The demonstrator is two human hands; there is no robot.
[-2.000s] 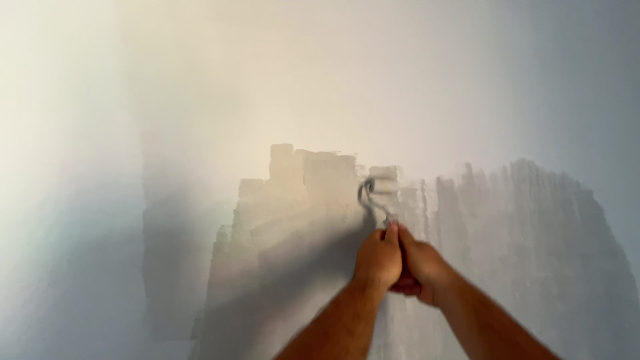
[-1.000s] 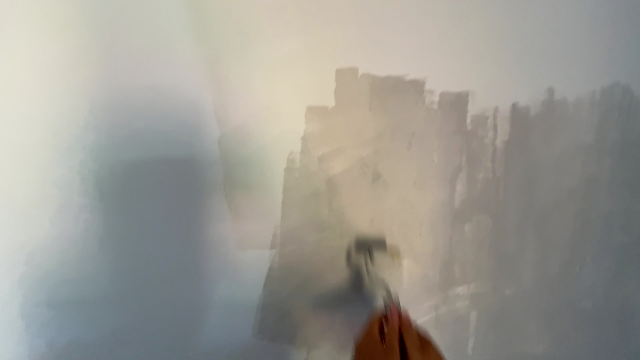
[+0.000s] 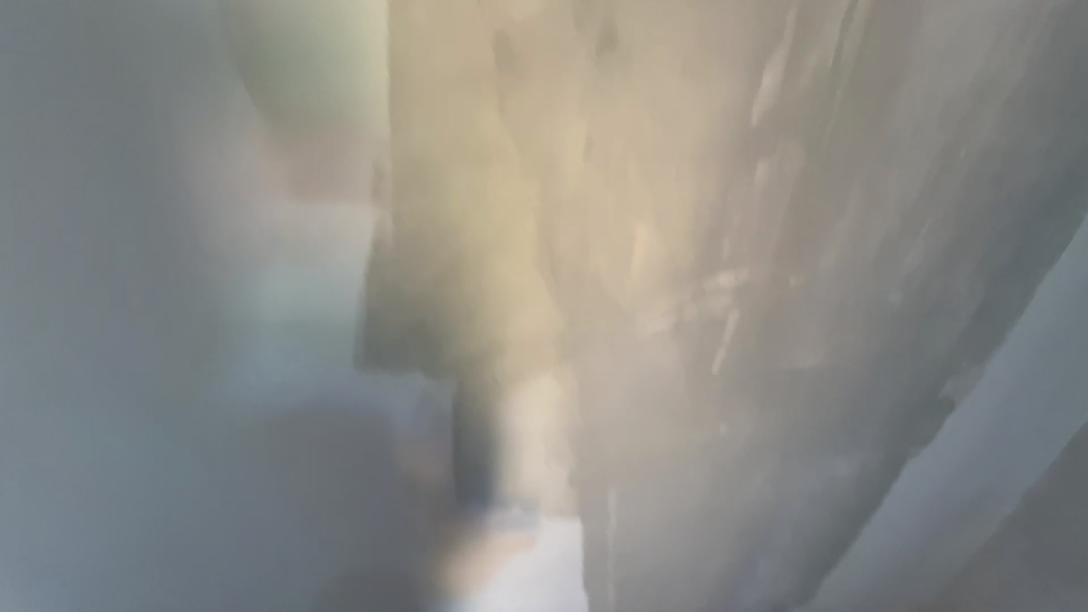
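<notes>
Grey-beige paint (image 3: 680,408) covers much of the wall, with uneven streaks and a ragged left edge. Pale strokes (image 3: 714,297) cross it right of the middle. Low in the view, a narrow lighter strip (image 3: 540,442) runs down to a bright pale patch (image 3: 548,569). A small blurred peach-coloured shape (image 3: 484,557) lies beside that patch; whether it is skin or light on the wall cannot be told. Neither my left hand nor my right hand shows clearly, and no paint roller can be made out.
Bluish-grey wall (image 3: 127,340) with soft shadows and faint coloured light fills the left side. At the lower right, a slanting lighter band (image 3: 960,476) borders the painted area, with a darker surface (image 3: 1037,544) beyond it.
The view has moved down and closer to the painted area. Both hands, earlier together on a paint roller's handle at the wall, are no longer clearly visible.
</notes>
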